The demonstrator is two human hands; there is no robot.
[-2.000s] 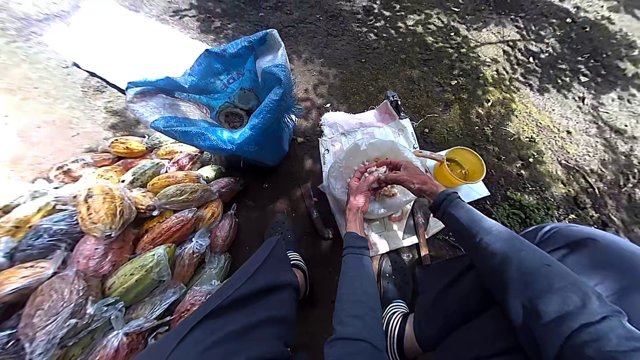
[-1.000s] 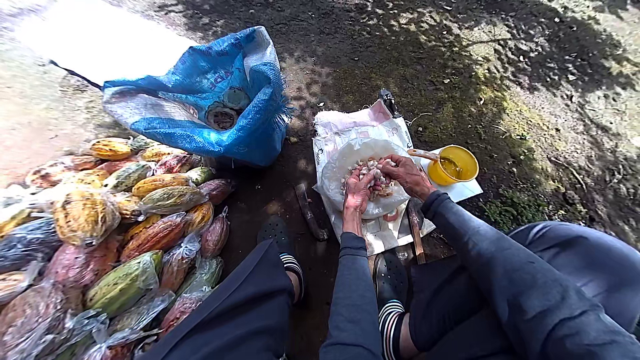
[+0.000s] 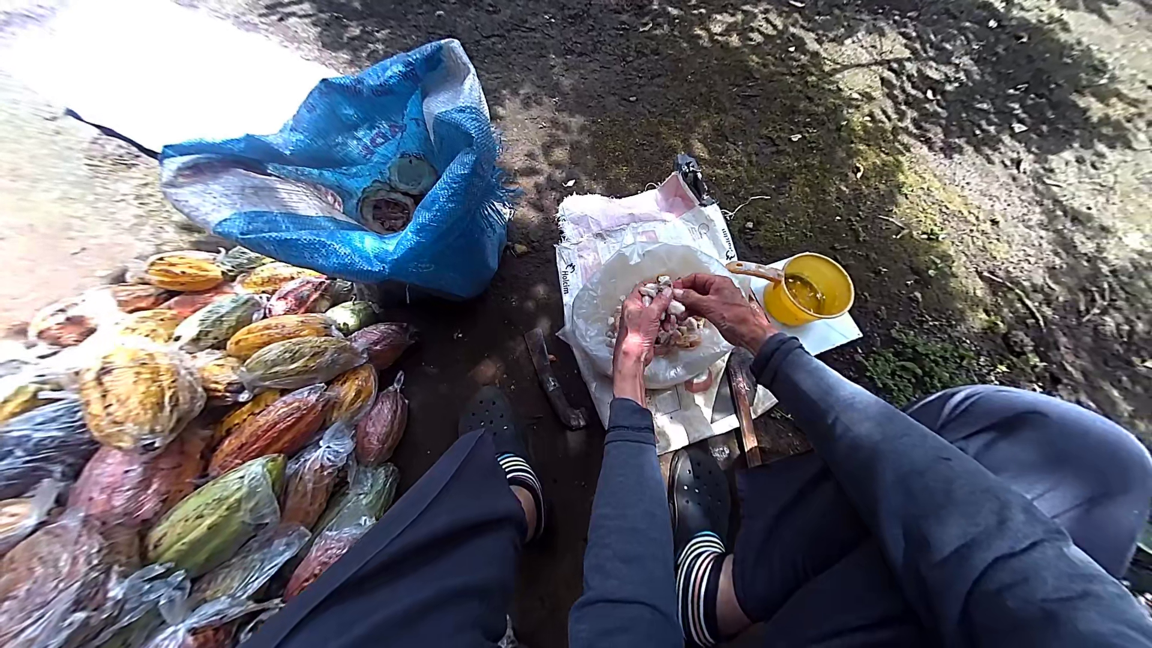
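A translucent plastic bag (image 3: 598,301) lies spread open on a white woven sack (image 3: 580,225), with pale, pinkish cacao beans (image 3: 684,335) inside it. Over the beans, my left hand (image 3: 637,326) holds a few whitish cacao beans near its fingertips. My right hand (image 3: 727,306) comes in from the right, its thumb and finger pinched on the same small cluster. Both hands almost touch each other. Right of them stands a yellow cup (image 3: 832,288) with some liquid and bits in it; a brownish handle or stick reaches from it toward my right hand.
Many cacao pods (image 3: 297,362), several wrapped in clear plastic, are heaped at the left. Behind them stands an open blue woven sack (image 3: 360,243) with round cut pieces inside. Wooden pieces (image 3: 553,382) lie by the white sack, close to my black clogs (image 3: 697,495).
My right hand has drawn slightly away from the beans' middle, and its fingers are now pinched beside my left hand's fingertips. Sack, cup and pods stay where they were.
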